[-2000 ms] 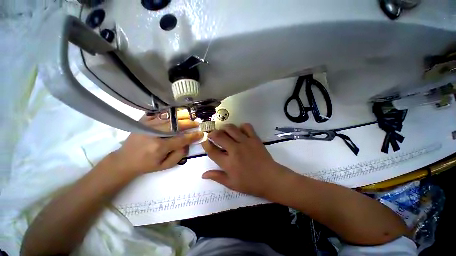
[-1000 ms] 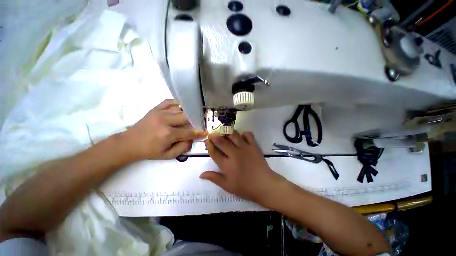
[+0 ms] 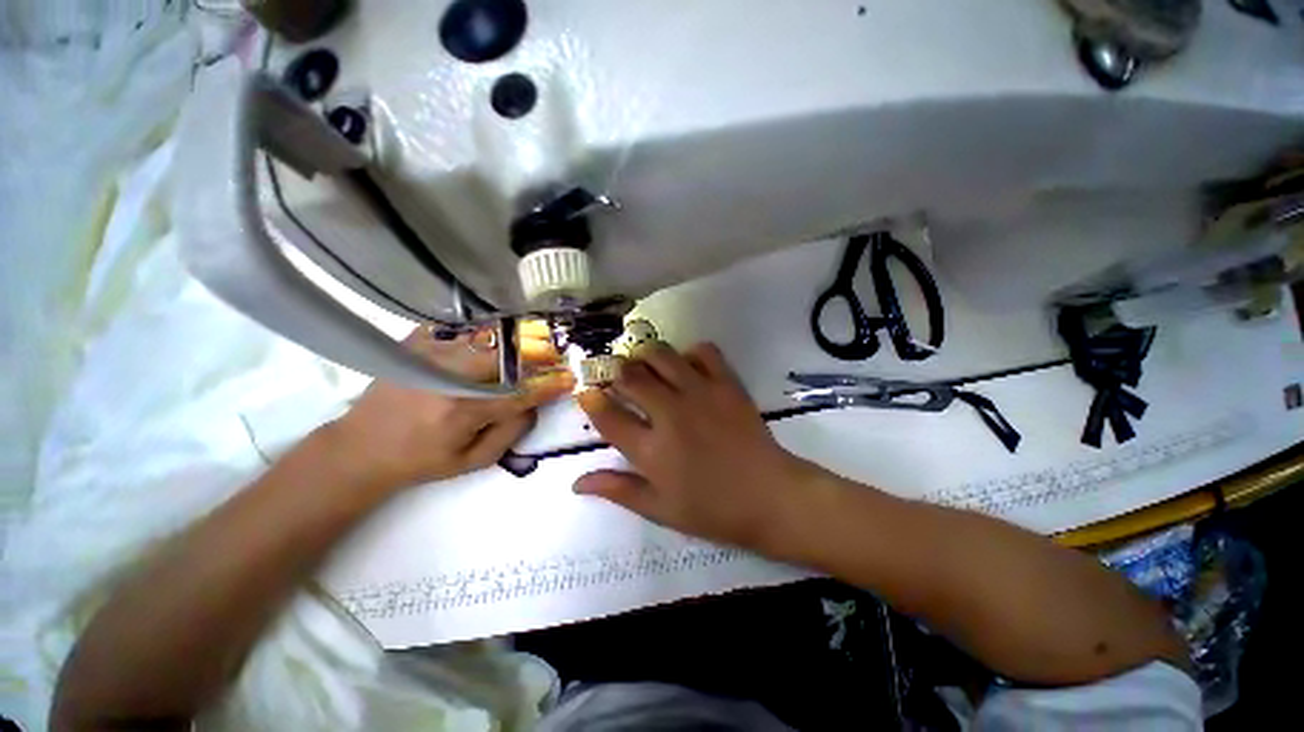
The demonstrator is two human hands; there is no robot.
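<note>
The white to pale yellow fabric is heaped at the left and hangs over the lap. The sewing machine head crosses the top of the view. My left hand lies at the left of the presser foot, fingertips partly behind the grey guard. My right hand rests just in front and to the right of the foot, fingers bent, thumb apart. The fingertips of both hands nearly meet by the needle. The fabric edge there is mostly hidden, so their hold on it cannot be told.
Black shears lie right of the needle. Silver snips lie nearer me. A bundle of black strips is at the table's right end. A printed ruler runs along the front edge. A plastic bag is below at right.
The head view swung and then came back closer to the machine. Both hands stay beside the presser foot with little movement. The right fingertips sit slightly closer to the bright disc.
</note>
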